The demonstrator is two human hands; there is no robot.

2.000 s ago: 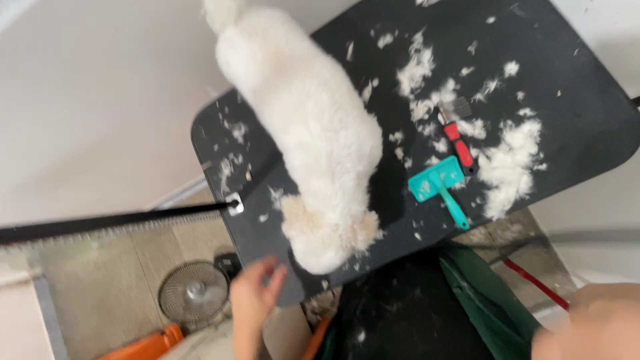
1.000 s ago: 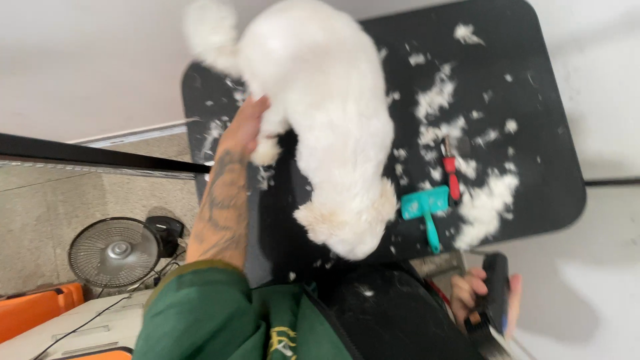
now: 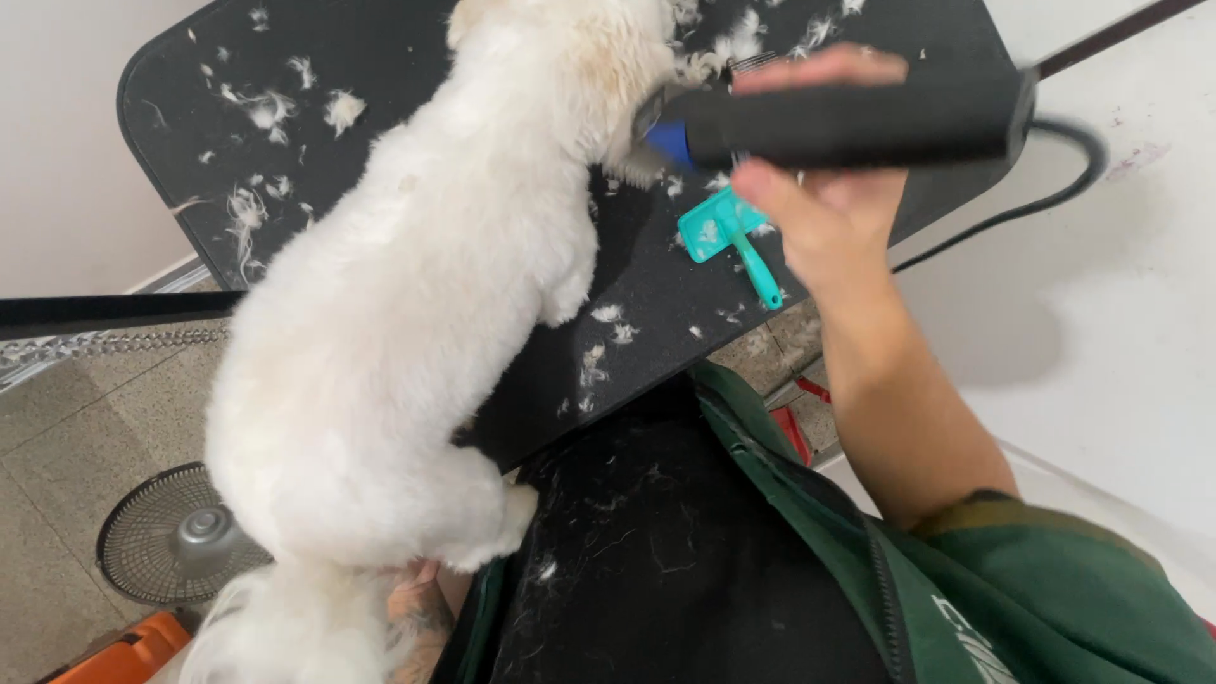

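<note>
A white dog stands on the black grooming table, its head at the top and its tail at the bottom left. My right hand grips a black corded electric clipper, blurred by motion, whose blade end lies at the side of the dog's head; whether it touches the fur cannot be told. Of my left hand only a small part shows by the dog's rear, below its belly; its fingers are mostly hidden under the dog. A teal slicker brush lies on the table beneath my right hand.
Tufts of cut white fur are scattered over the table. A black bar and a chain reach the table's left edge. On the floor at lower left are a fan and an orange object. The clipper's cord hangs at right.
The dog has turned, its head now away from me and its rear near me. My right hand has raised the clipper from beside the table to the dog's head. The view has shifted closer.
</note>
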